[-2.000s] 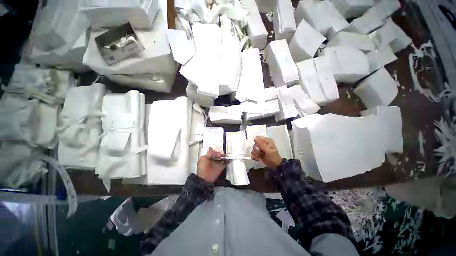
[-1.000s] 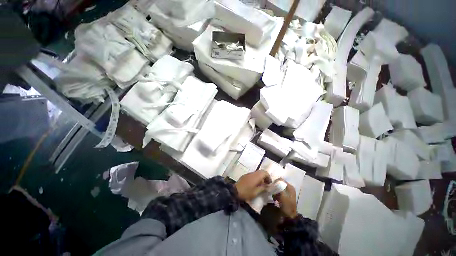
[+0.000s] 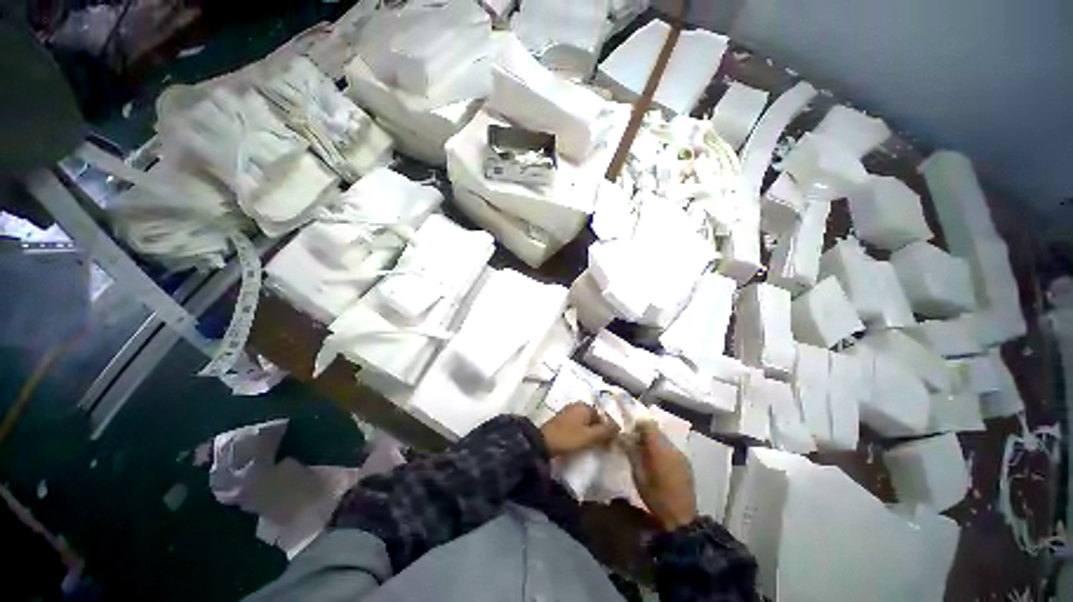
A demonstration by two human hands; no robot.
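Note:
My left hand (image 3: 574,430) and my right hand (image 3: 661,473) are close together at the table's near edge. Their fingers pinch a small white piece of cloth or strip (image 3: 626,414) between them; its exact shape is blurred. White cut pieces (image 3: 598,470) lie under and between the hands, partly hidden by them. A small white block (image 3: 573,392) stands just beyond my left hand. A large folded stack (image 3: 492,353) with a smaller piece on top lies to the left.
Tied bundles (image 3: 353,245) lie at left, near a hanging tape measure (image 3: 244,308). A small open box (image 3: 521,155) sits on a tall stack. A brown stick (image 3: 645,88) and loose strips (image 3: 694,165) lie at the back. A big panel stack (image 3: 847,529) stands at right front; small blocks (image 3: 930,280) stand beyond.
The view first swung round to the left, then shifted slightly. My hands were apart with a strip stretched between them over a small stack; now they are close together, and the white roll seen between them is less visible.

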